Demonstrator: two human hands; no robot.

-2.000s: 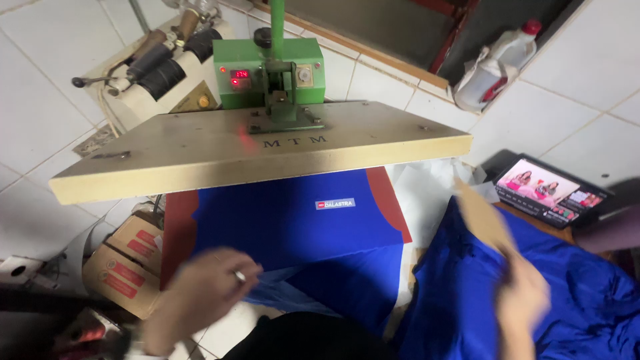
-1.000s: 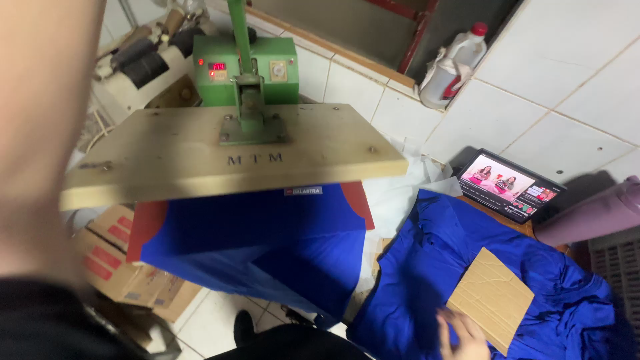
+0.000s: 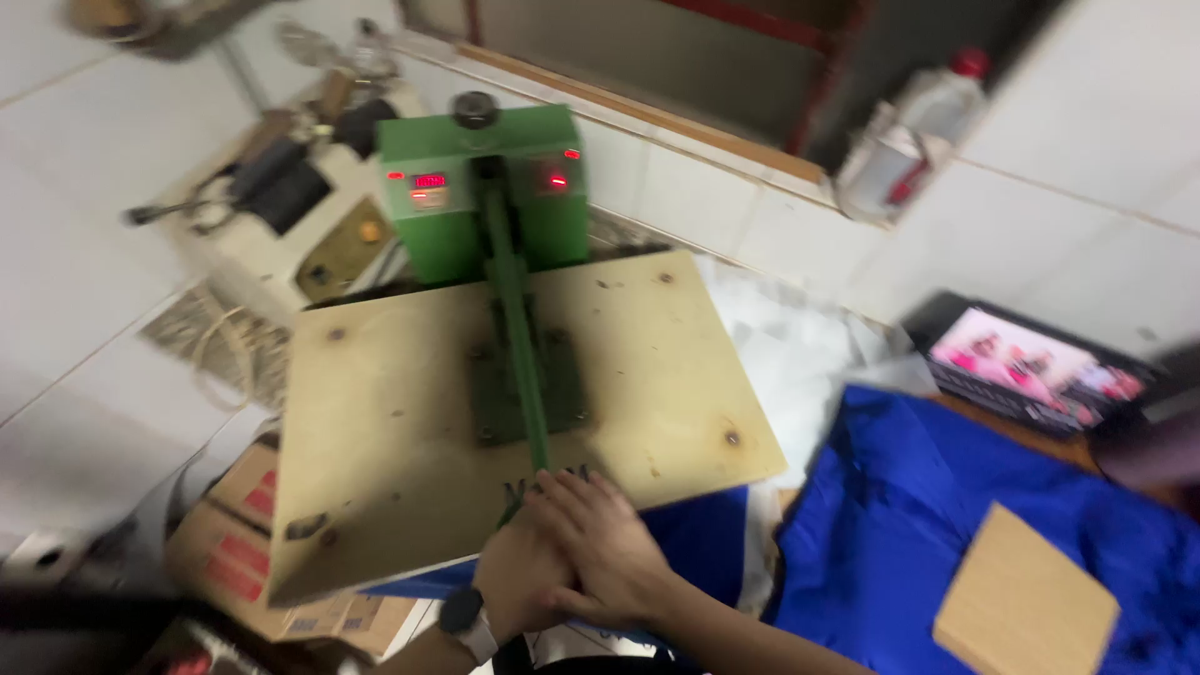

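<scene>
A heat press with a green control box [image 3: 483,202] and a cream upper plate [image 3: 403,412] stands in the middle, its plate lowered over blue fabric [image 3: 698,539] that shows at the front edge. The green lever [image 3: 518,352] of the press points toward me. My left hand [image 3: 525,572], with a watch at the wrist, is closed around the lever's end. My right hand [image 3: 605,548] lies over my left hand, pressing on it; whether it also touches the lever is hidden.
More blue fabric [image 3: 844,562] lies at the right with a cardboard piece [image 3: 1027,595] on it. Behind it stands a lit screen [image 3: 1036,366]. A plastic jug [image 3: 914,141] sits on the ledge. A cardboard box [image 3: 225,553] is at the lower left, and a cream machine [image 3: 309,206] at the upper left.
The press plate has come down over the blue fabric, and the lever has swung toward me. My right hand has left the cardboard piece and joined my left hand at the lever.
</scene>
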